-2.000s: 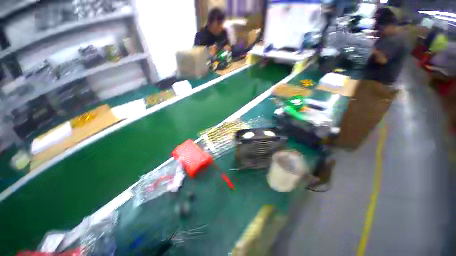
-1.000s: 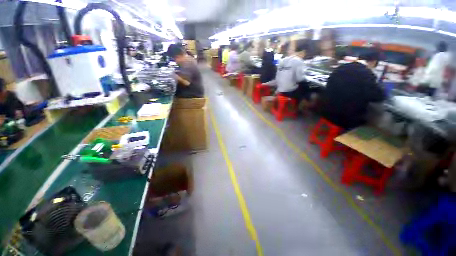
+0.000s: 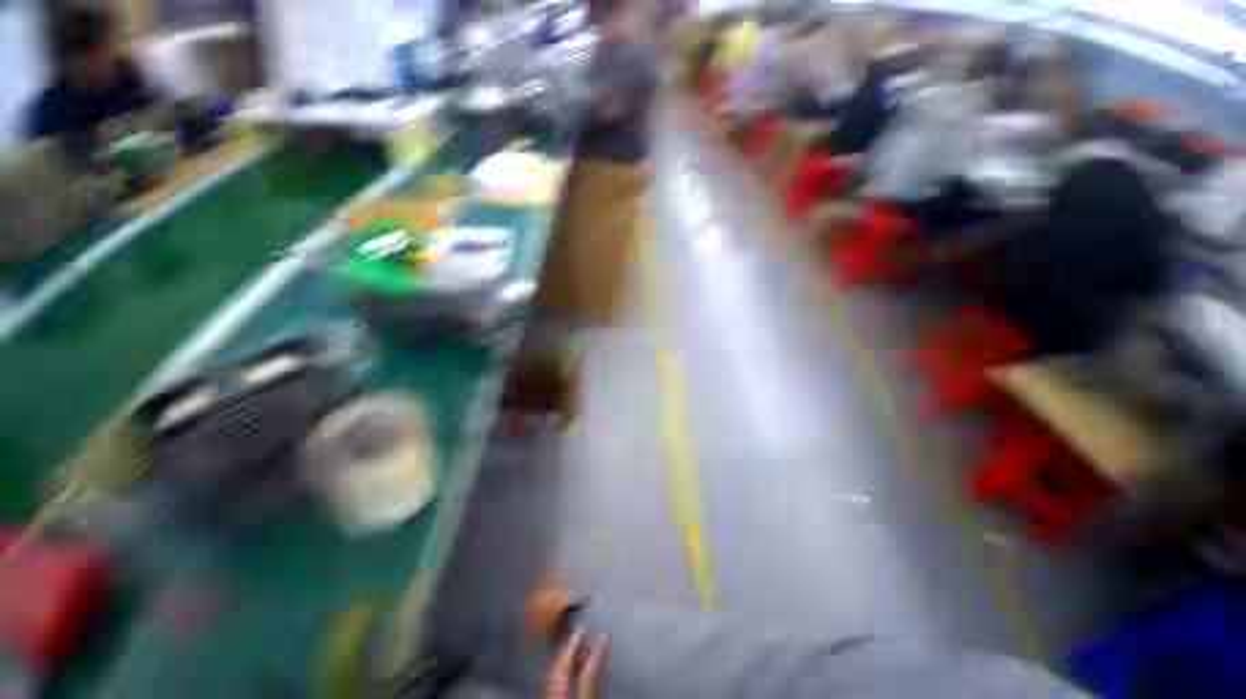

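The frame is strongly blurred. My right hand [image 3: 571, 647] is at the bottom centre, small and blurred, with a grey sleeve reaching in from the right. A small dark patch shows by the fingers; whether the hand holds anything cannot be told. My left hand is not in view. The pale pot [image 3: 370, 463] stands on the green bench left of the hand, beside the black fume fan [image 3: 246, 417]. A red bag [image 3: 52, 594] lies at the lower left.
A green conveyor [image 3: 103, 294] runs along the left. Green and white items [image 3: 390, 266] lie beyond the fan. A cardboard box [image 3: 599, 239] stands by the bench. A yellow line [image 3: 676, 451] marks the grey aisle. Red stools [image 3: 1032, 478] and seated people are right.
The view has swung right from the bench, then partly back left. The pot and fan sit higher and further right than one second ago. My right hand and grey sleeve have entered at the bottom.
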